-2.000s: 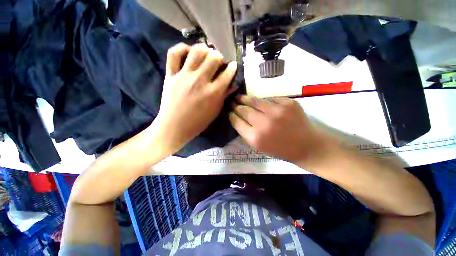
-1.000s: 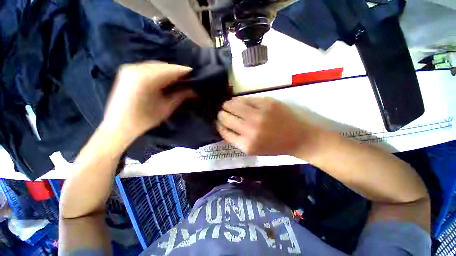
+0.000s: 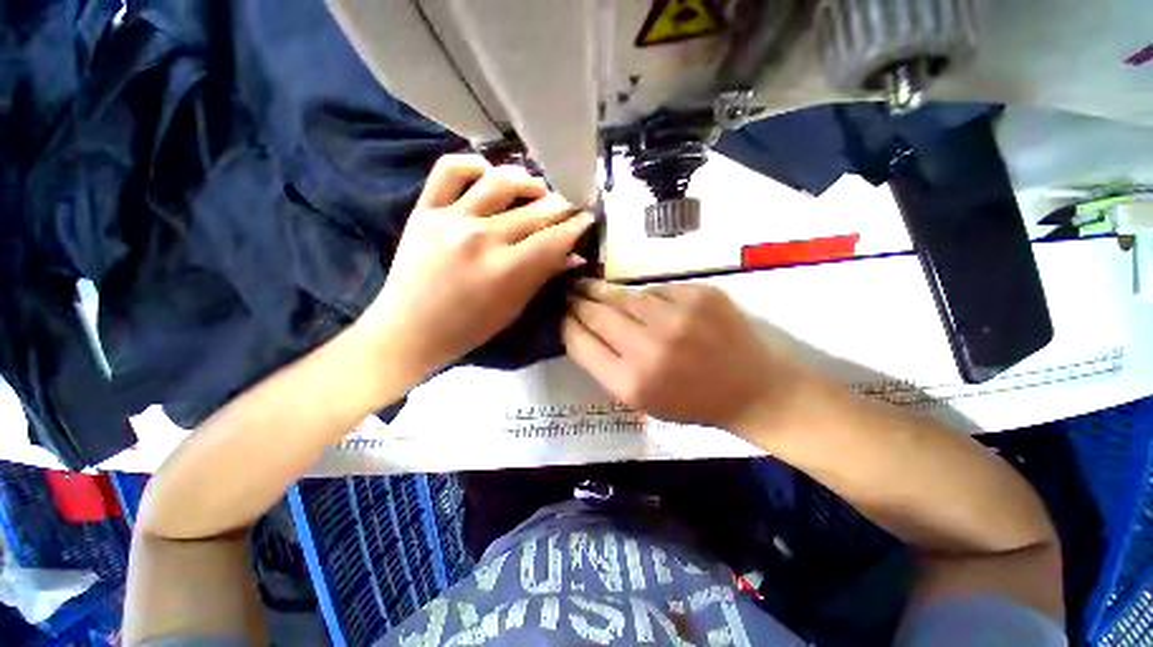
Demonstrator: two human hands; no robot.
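A large dark navy or black garment (image 3: 253, 215) lies heaped left of the needle area, with a dark edge running under both hands. My left hand (image 3: 474, 259) is bare and presses the cloth beside the machine head (image 3: 531, 76), fingertips near the presser area. My right hand (image 3: 670, 348) is bare and pinches the cloth edge just in front, its fingertips close to my left fingertips. The needle and presser foot are hidden behind the machine head and my fingers.
A ridged knob (image 3: 671, 216) hangs right of the needle area. A red strip (image 3: 800, 252), dark fabric pieces (image 3: 809, 145) and a black phone-like rectangle (image 3: 974, 266) lie on the white table (image 3: 809, 310). Green-handled snips (image 3: 1094, 217) are at far right. Blue crates (image 3: 379, 544) stand below.
My left hand has moved right, from lifting a cloth fold back to the cloth at the needle area. My right hand keeps its hold. The camera view has shifted, showing more of the machine head.
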